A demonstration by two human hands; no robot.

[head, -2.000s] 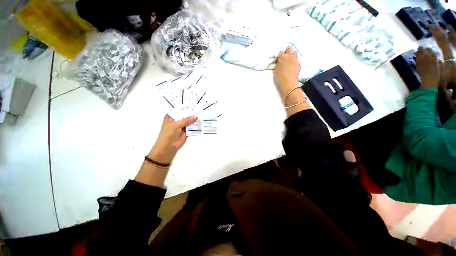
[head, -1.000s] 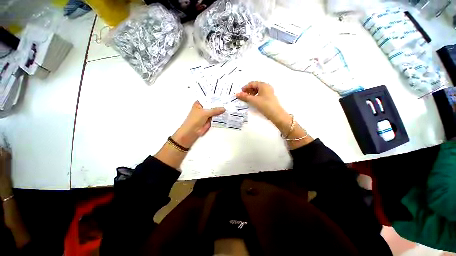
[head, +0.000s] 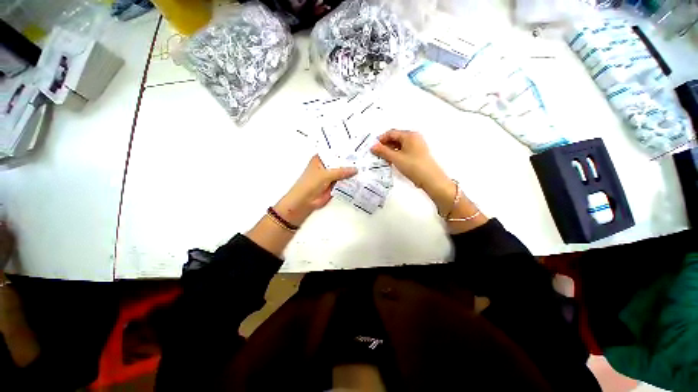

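Note:
Several white insert cards with dark print bars are fanned out in front of me. My left hand grips the fan at its lower left, thumb on top. My right hand pinches the right edge of a card in the fan with thumb and fingertips. A black inner tray lies to the right, near the table's front edge, with two white earbud sticks above a white charging case with a blue-white strip.
Two clear bags of small silvery parts stand at the back, a small white carton beside them. A white plastic bag and a blue-marked sheet lie right. White retail boxes are stacked left. Co-workers' parts show at both sides.
My right hand has come from the white plastic bag to the card fan and now holds a card's edge. The view has shifted left, showing the stacked boxes.

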